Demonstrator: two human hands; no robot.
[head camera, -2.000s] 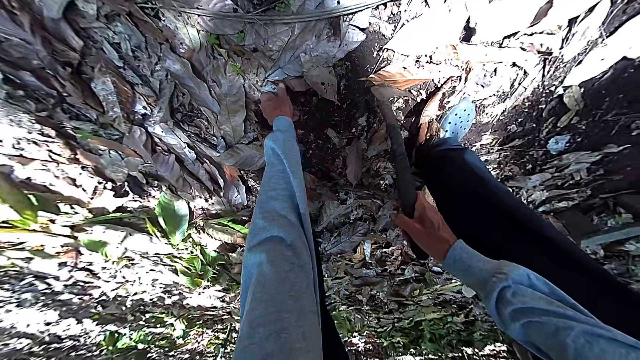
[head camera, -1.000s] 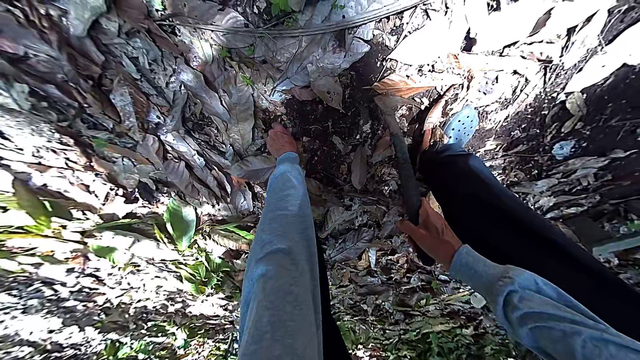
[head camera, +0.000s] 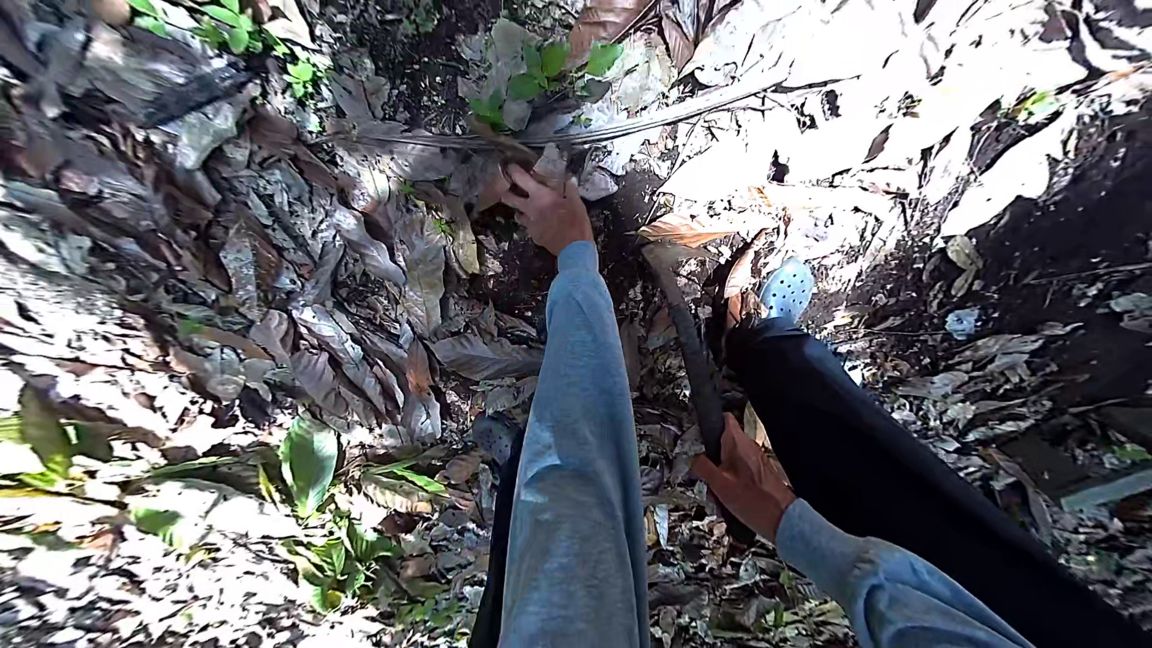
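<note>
My left hand reaches out above a patch of dark bare soil, its fingers bent around dry brown leaves beside a long pale stalk. Lower right, my right hand is closed around a dark wooden handle. The handle slants up and left to a broader, dirt-coloured end resting by the soil; whether this is a tool's blade cannot be told. An orange-brown dry leaf lies against that end.
A long pale stalk crosses the ground beyond my left hand. My light perforated clog stands right of the handle, the other clog left of my left sleeve. Dry leaves cover much ground, with green plants at lower left.
My left hand has moved away from me, from the left edge of the bare soil up to the pale stalk, and now has dry leaves at its fingers. My right hand stays on the handle.
</note>
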